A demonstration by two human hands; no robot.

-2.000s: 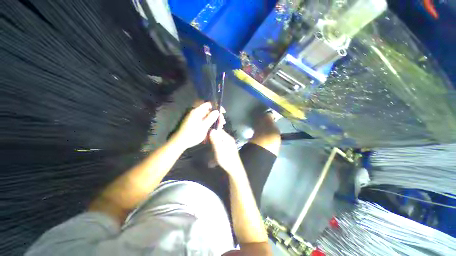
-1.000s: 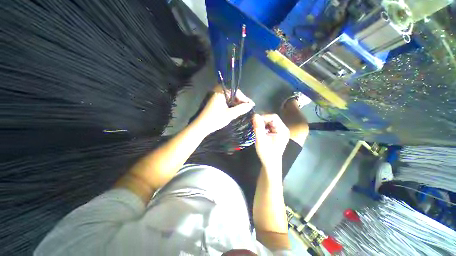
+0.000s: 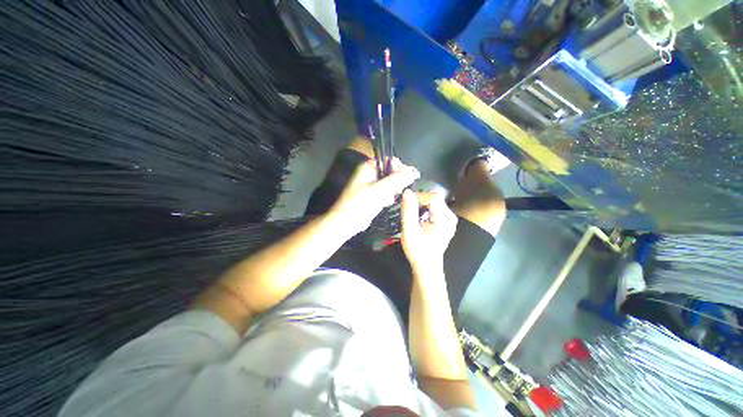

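My left hand (image 3: pixel 371 189) is closed around a few thin black cables (image 3: pixel 389 122), which stand up out of the fist and point away from me. Their stripped ends (image 3: pixel 388 59) show red, white and dark tips at uneven heights. My right hand (image 3: pixel 427 221) is just right of the left hand and a little nearer me, with fingers curled and fingertips pinched together. Small reddish bits show at its fingers; whether it grips a core or cable end is too small to tell. Below the hands, over the lap, part of a dark tuft of cable ends (image 3: pixel 389 230) shows, partly hidden by the hands.
A huge hank of black cables (image 3: pixel 147 122) fills the left side. Ahead right is a blue bench with a worn yellow edge (image 3: pixel 505 126), a metal machine (image 3: pixel 546 98) and scattered scraps (image 3: pixel 676 130). At lower right are a pale rack bar (image 3: pixel 550 293) and grey cables (image 3: pixel 635 366).
Over the last second my right hand has moved slightly left, closer to my left hand. The held cables stand closer together. Earlier, the view has shifted, and the hands have parted from touching.
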